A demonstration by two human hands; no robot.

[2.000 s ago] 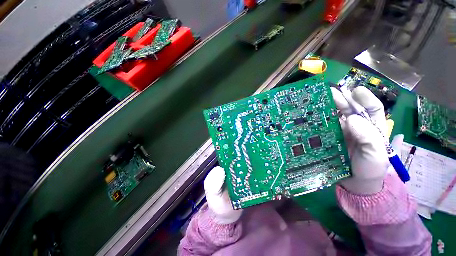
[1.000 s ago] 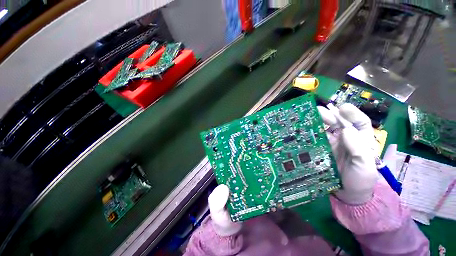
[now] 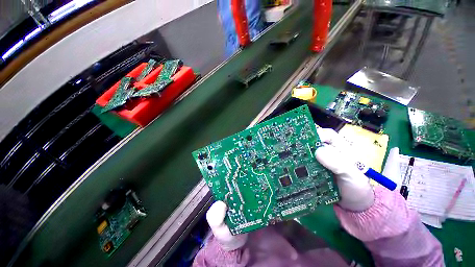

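A green circuit board (image 3: 268, 172) is held up in front of me, solder side towards me, with pale traces and two small dark square chips. My left hand (image 3: 225, 225), in a white glove, grips its lower left corner with the thumb on top. My right hand (image 3: 346, 169), also gloved, grips its right edge. A marker pen with a blue end (image 3: 381, 179) is also in my right hand and points right. The fingers under the board are hidden.
A green conveyor belt (image 3: 172, 156) runs diagonally at left, carrying a board (image 3: 119, 221) and others farther off. A red bin (image 3: 182, 83) holding boards stands beyond. On the green table are a component-side board (image 3: 359, 110), yellow note (image 3: 372, 143), record sheets (image 3: 442, 182) and another board (image 3: 437, 133).
Both hands and the board have shifted left and slightly down in view. The right hand has turned, so the pen lies flatter. More of the yellow note shows.
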